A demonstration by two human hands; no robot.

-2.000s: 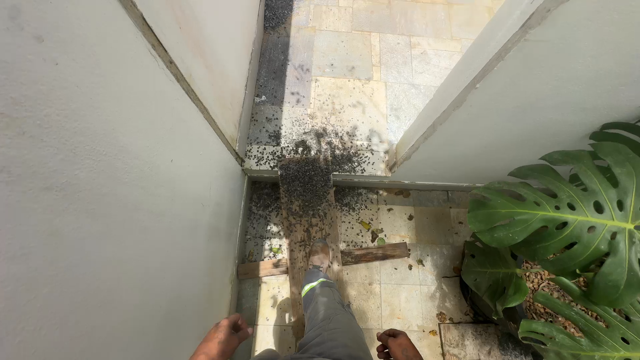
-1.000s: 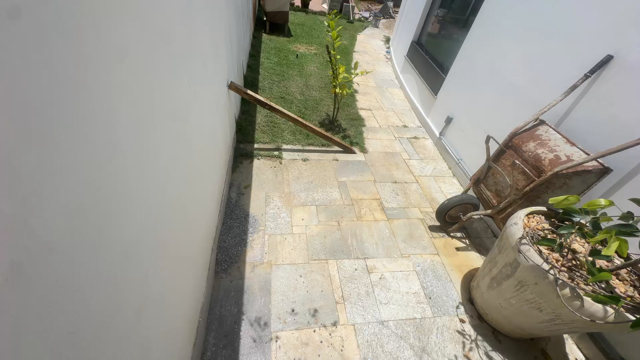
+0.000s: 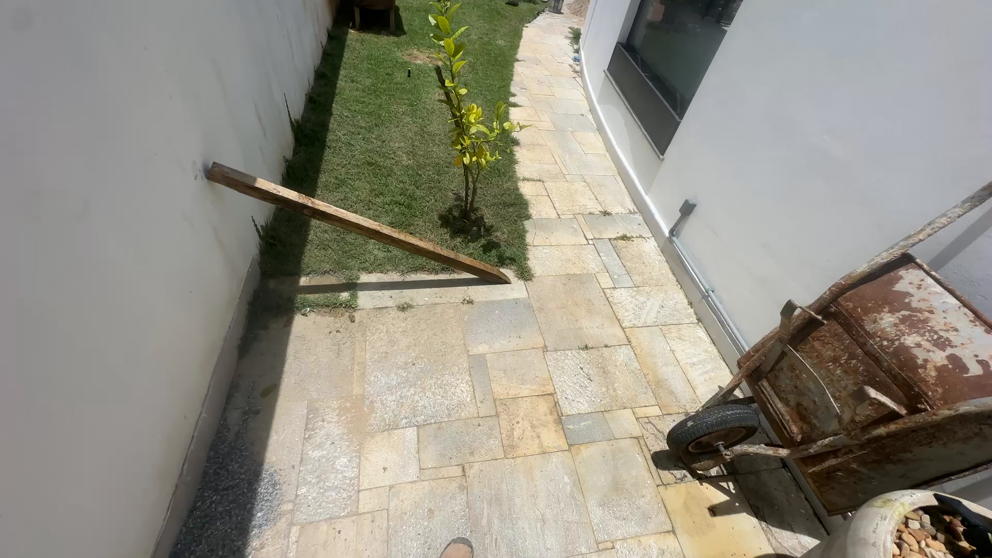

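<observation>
Neither of my hands shows in the head view now. The tip of a shoe [image 3: 457,549] is at the bottom edge, on the stone paving [image 3: 527,511]. Ahead, a wooden beam [image 3: 356,222] leans with its upper end against the left wall and its lower end by the edge of the grass. On the right, a rusty wheelbarrow [image 3: 860,364] is tipped up against the white wall, its black wheel [image 3: 713,435] low on its left side.
White walls flank both sides, with a dark-framed window [image 3: 674,62] on the right. A young leafy tree [image 3: 469,139] grows in the lawn [image 3: 372,108]. A pot of pebbles [image 3: 868,527] stands at bottom right. Dark gravel [image 3: 240,496] lies along the left wall.
The view has moved from a doorway with scattered gravel and a plank to the paved path. Both hands, seen at the bottom two seconds ago, have left the view. The wheelbarrow is nearer.
</observation>
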